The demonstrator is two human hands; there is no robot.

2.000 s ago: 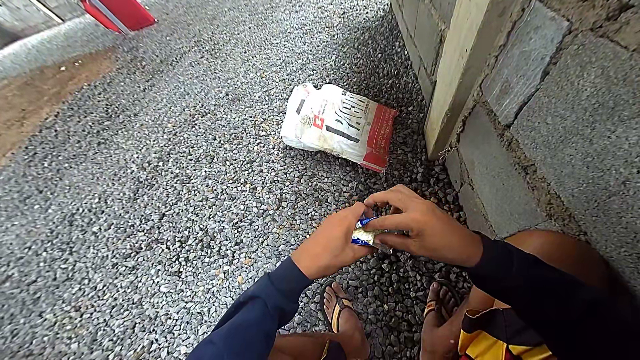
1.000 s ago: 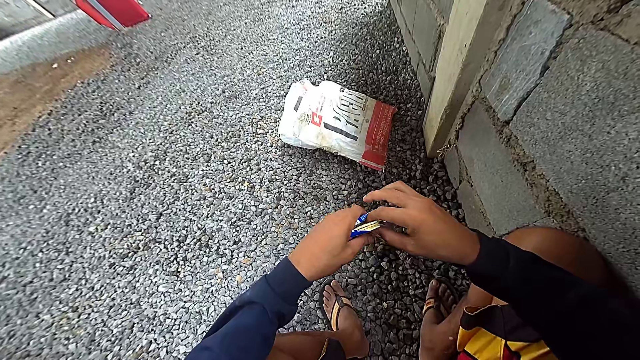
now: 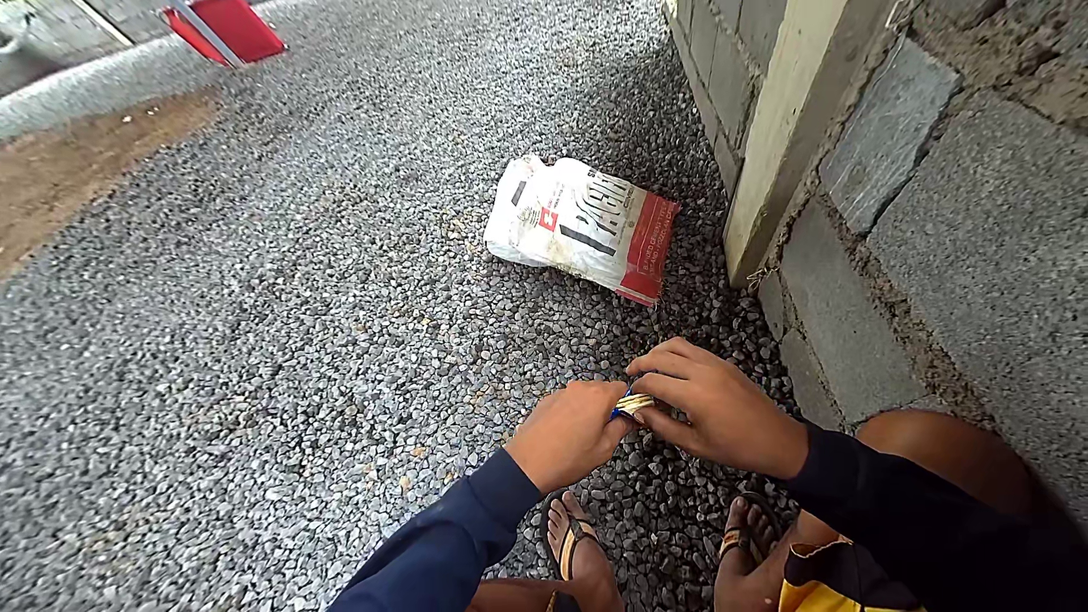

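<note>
Between my two hands is a small blue packet [image 3: 626, 406] with pale, layered contents showing at its end; whether it is food is hard to tell. My left hand [image 3: 571, 432] grips the packet's left side between thumb and fingers. From the right, my right hand [image 3: 718, 408] has its thumb and fingertips on the pale contents. Beyond the hands, a white and red cement bag [image 3: 586, 223], creased and printed, lies on the gravel.
Grey gravel [image 3: 340, 297] covers the ground around my sandalled feet. A concrete block wall [image 3: 850, 314] with a pale post [image 3: 786, 127] rises close on the right. A red object with a metal bar [image 3: 234, 30] and a brown dirt patch [image 3: 93, 166] are at upper left.
Two seconds ago more of the packet's blue wrapper and a broad pale face showed; now the pale contents appear edge-on as layers. Both hands stay in nearly the same place.
</note>
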